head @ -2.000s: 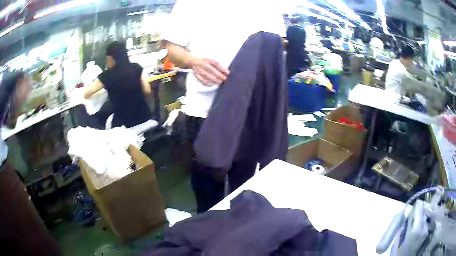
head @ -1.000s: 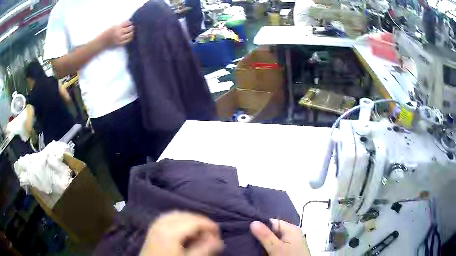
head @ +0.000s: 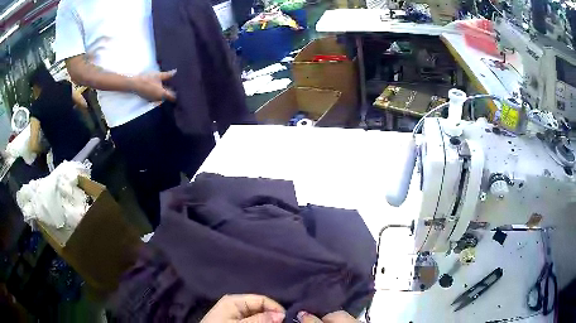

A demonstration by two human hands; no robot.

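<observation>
A dark purple-brown garment [head: 252, 246] lies heaped on the front of the white table [head: 316, 158], left of the sewing machine. My left hand [head: 246, 309] is at the bottom edge of the picture, thumb and finger pinching the garment's near edge. My right hand [head: 322, 317] is close beside it, mostly cut off by the picture's edge, with its fingertips at the same edge of cloth. The cloth between the fingertips is small and partly hidden.
The white sewing machine head [head: 448, 183] stands at right. Thread snips [head: 478, 289] and scissors [head: 543, 284] lie near it. A person [head: 114, 69] stands across the table with a dark garment [head: 196, 63]. A carton with white cloth [head: 95, 240] stands at left.
My hands were higher on the garment and apart; now they are lower and close together at its near edge. The other person's hand has moved lower beside the held garment.
</observation>
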